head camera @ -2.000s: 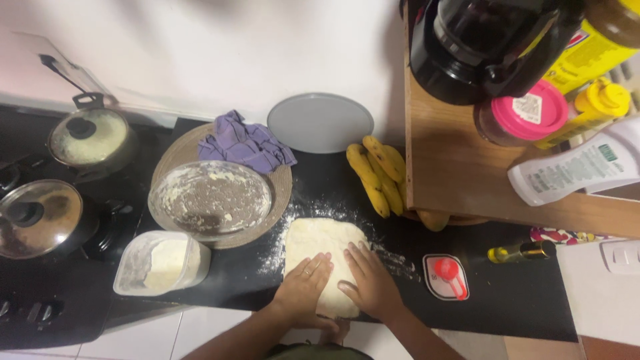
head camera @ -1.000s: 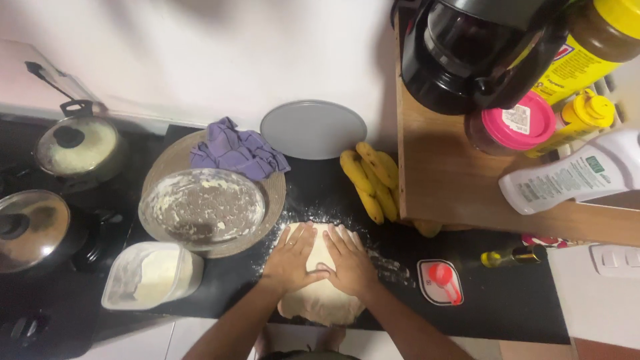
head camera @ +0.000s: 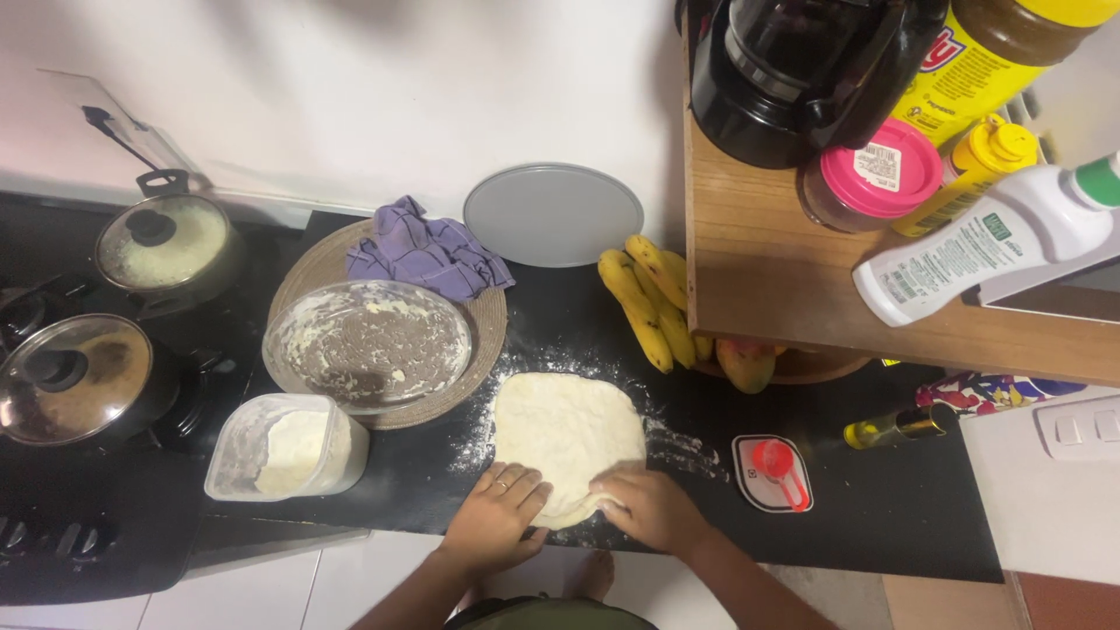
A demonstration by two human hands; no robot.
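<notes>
A flattened slab of pale dough lies on the floured black countertop. At its near left corner is my left hand, with a ring on one finger and the fingertips resting on the dough. My right hand has its fingers curled over the near right edge, where the dough is folded and pinched. A clear oval dish smeared with dough residue rests on a round woven placemat, left of the dough. Below the dish stands a plastic tub of flour. A red measuring scoop lies on a small lid or scale at the right.
Two lidded pots sit on the stove at left. A purple cloth, a gray oval lid and bananas are behind the dough. A wooden shelf holding a coffee maker and bottles overhangs the right side. A small bottle lies below it.
Both hands have moved from the far part of the dough to its near edge. My right fingers have curled at that edge, which now looks folded.
</notes>
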